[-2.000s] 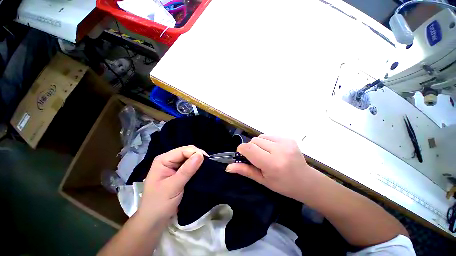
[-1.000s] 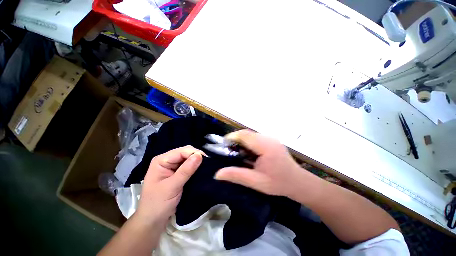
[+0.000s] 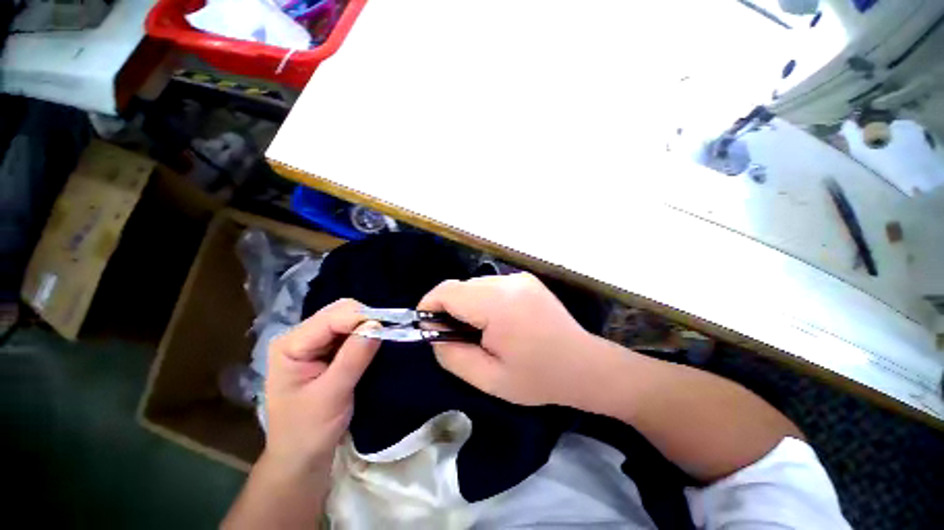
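Note:
My right hand grips small thread snips with silvery blades and dark handles. The blades are slightly apart and reach the fingertips of my left hand. My left thumb and finger are pinched together; what they pinch is too small to tell. Black fabric lies on my lap under both hands. Off-white fabric with a curved edge lies beside it, nearer to me.
A white table with a wooden edge lies ahead. The sewing machine and dark tweezers are at right. A red basket is at upper left. An open cardboard box holds plastic at left.
The snips have moved left to my left fingertips, and my right hand has closed more around them. The view has shifted, so the table and machine sit differently in the picture.

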